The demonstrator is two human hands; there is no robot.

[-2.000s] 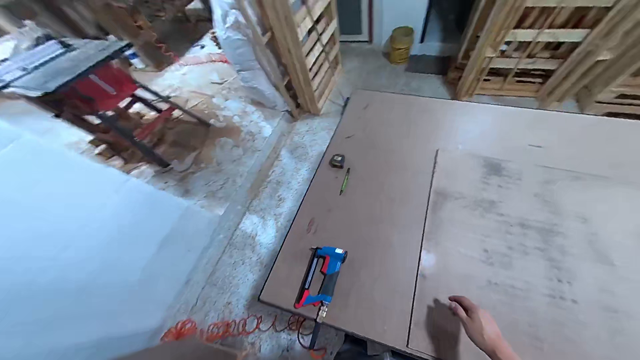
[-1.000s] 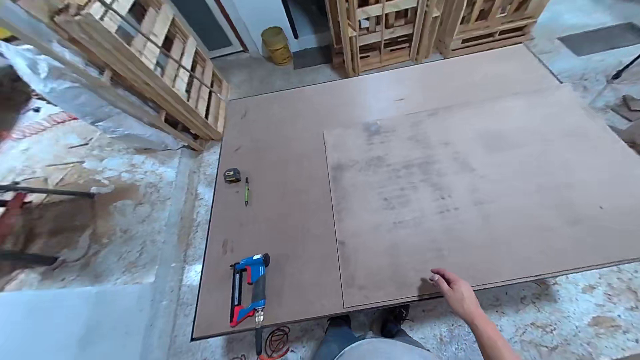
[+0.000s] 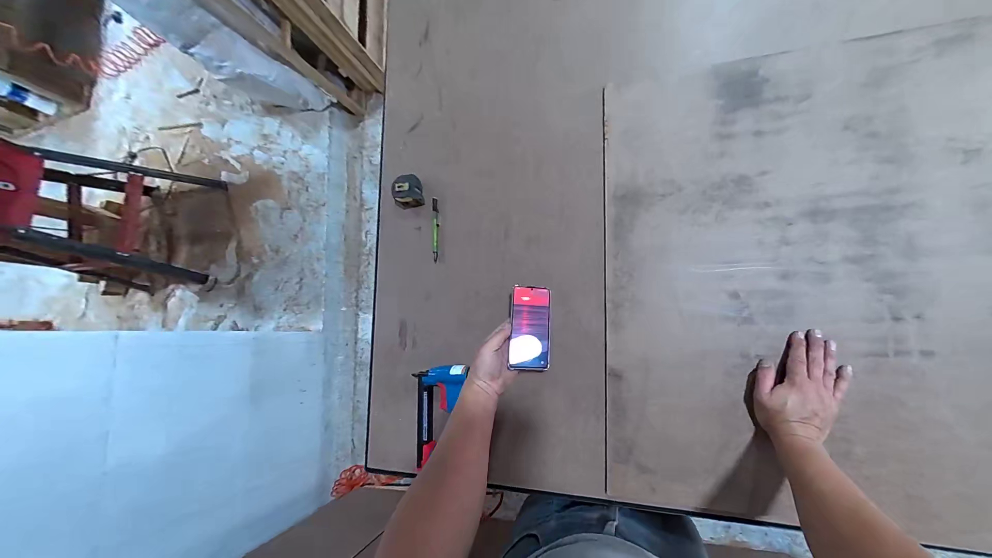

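Observation:
My left hand [image 3: 493, 363] holds a smartphone [image 3: 529, 328] with its screen lit, above the large brown board [image 3: 496, 232]. Palm down over the smaller board [image 3: 697, 418] lying on it is my right hand [image 3: 803, 387], fingers slightly spread, holding nothing. A blue and black pneumatic stapler [image 3: 449, 378] lies partly hidden behind my left forearm. Farther up the board, near its left edge, are a tape measure [image 3: 408, 191] and a green mechanical pencil or pen [image 3: 435, 230].
Left of the board stands a red and black machine stand [image 3: 132, 217] on the stained floor. A wooden pallet frame [image 3: 341, 46] touches the upper left area. A coiled orange air hose [image 3: 356, 480] lies by the near left corner, beside a white sheet surface [image 3: 170, 434].
My left hand has come into view with the phone, its arm now across the stapler. My right hand has opened flat over the smaller board. The view has tilted down.

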